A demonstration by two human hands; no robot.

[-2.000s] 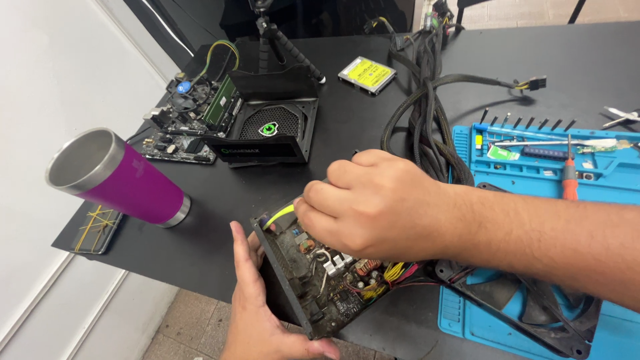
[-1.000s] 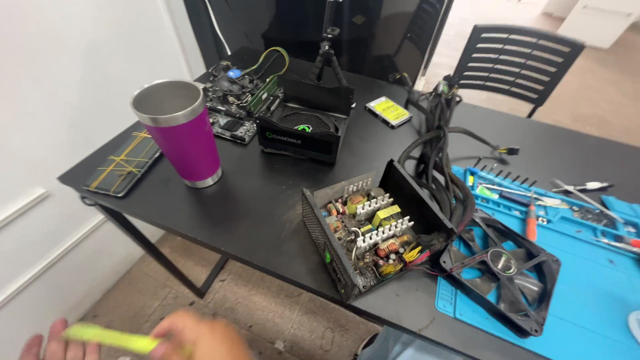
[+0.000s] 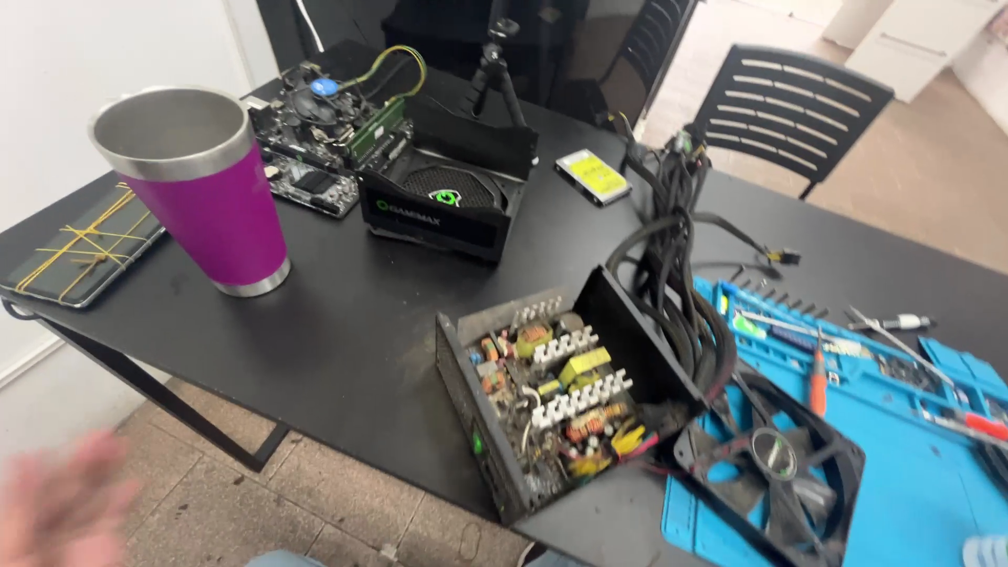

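Note:
A blurred hand, which looks like my left hand (image 3: 67,500), is low at the left edge, off the table; blur hides whether it holds anything. My right hand is out of the frame. An opened power supply unit (image 3: 551,394) sits at the table's front edge, its dusty circuit board facing up. Thick black cables (image 3: 669,260) run back from it. Beside it a black cooling fan (image 3: 776,465) lies partly on a blue silicone work mat (image 3: 921,488). Farther back stands the unit's black housing cover (image 3: 441,216) with a round fan grille.
A purple metal tumbler (image 3: 216,205) and a dark flat device with rubber bands (image 3: 83,252) are at the left. Behind are a motherboard with cooler (image 3: 315,118), a small tripod (image 3: 496,79) and a hard drive (image 3: 593,177). A screwdriver (image 3: 818,378) lies on the mat; a chair (image 3: 795,110) stands behind.
My hands have left the opened power supply. The yellow-green strip held over the floor one second ago is out of sight, as is my right hand.

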